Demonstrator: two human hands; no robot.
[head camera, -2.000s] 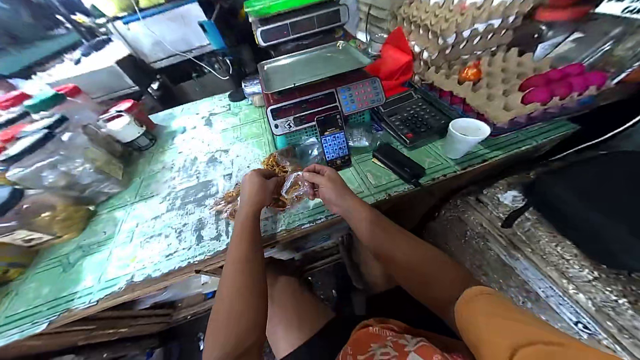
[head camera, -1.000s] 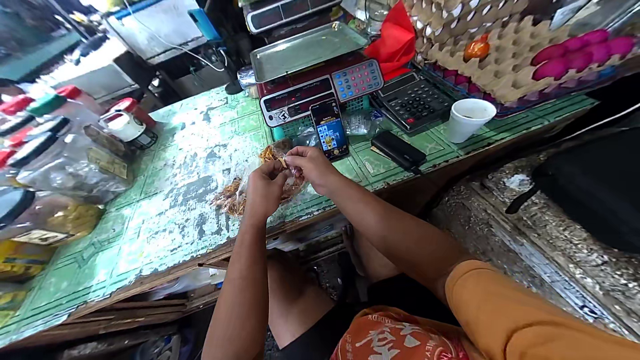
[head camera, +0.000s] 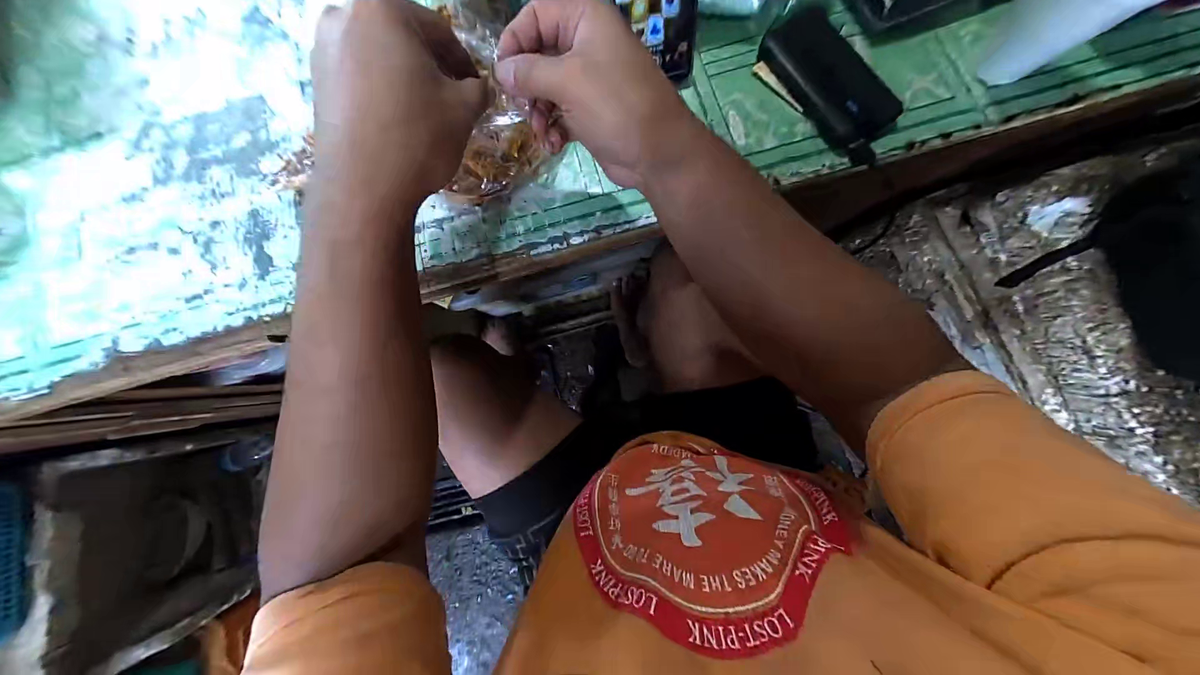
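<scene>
At the top of the head view my left hand [head camera: 398, 94] and my right hand [head camera: 591, 80] nearly meet over the green table [head camera: 178, 225]. Between them is a clear plastic bag [head camera: 502, 155] with orange-brown contents, its upper part pinched in the fingers of my right hand. The bag's lower part hangs at or rests on the table near its front edge. My left fingers are bent at the bag's other side and partly hidden behind the hand. More brown pieces [head camera: 298, 164] show just left of my left wrist.
A phone [head camera: 667, 33] with a lit screen stands beyond my right hand. Right of it lies a black case [head camera: 830, 80], with a white cup [head camera: 1059, 33] farther right. The table's wooden front edge runs above my legs. A black bag [head camera: 1158, 262] is at the far right.
The view has tipped down sharply, so the scale, jars and egg trays are out of frame. Both hands remain close together at the plastic bag.
</scene>
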